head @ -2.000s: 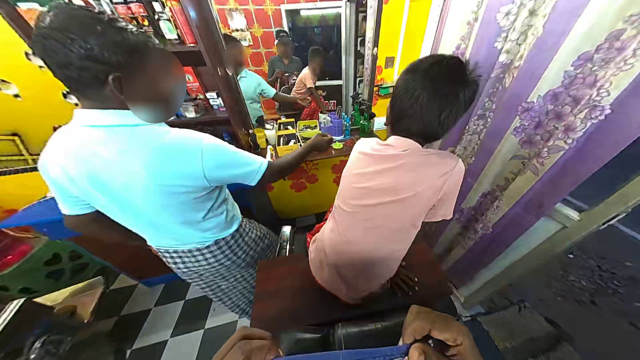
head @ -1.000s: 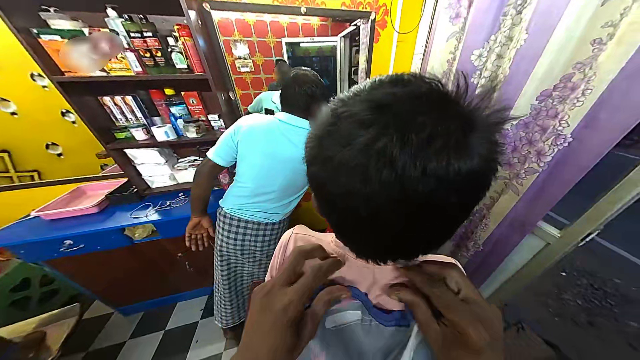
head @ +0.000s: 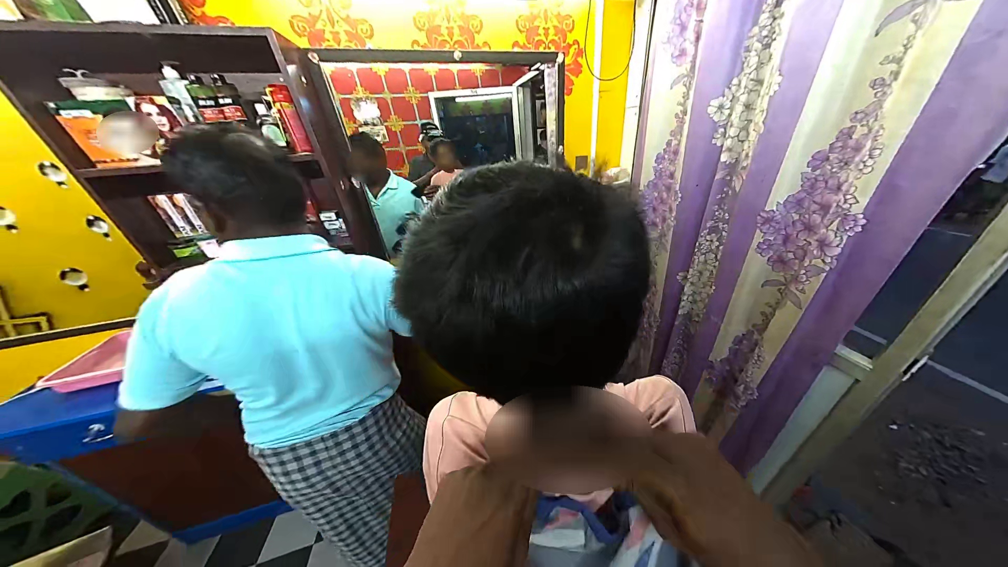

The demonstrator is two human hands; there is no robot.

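In the head view a seated person with short black hair [head: 524,276] has their back to me, in a pink shirt [head: 455,441]. At the back of the neck are my left hand [head: 500,472] and my right hand [head: 665,468], one on each side. A blur covers the fingers, so whether they grip the collar cannot be told. Between my forearms, below the neck, lies a blue, white and pink patterned cloth [head: 579,528].
A person in a light blue shirt [head: 291,339] and checked cloth stands close at left. Behind are a dark shelf [head: 118,39] with bottles, a wall mirror [head: 445,57] and a blue counter [head: 39,425] with a pink tray [head: 90,366]. A floral curtain [head: 819,205] hangs at right.
My hands have come up from the bottom edge to the seated person's neck. The person in light blue has moved left since one second ago. The view has shifted strongly.
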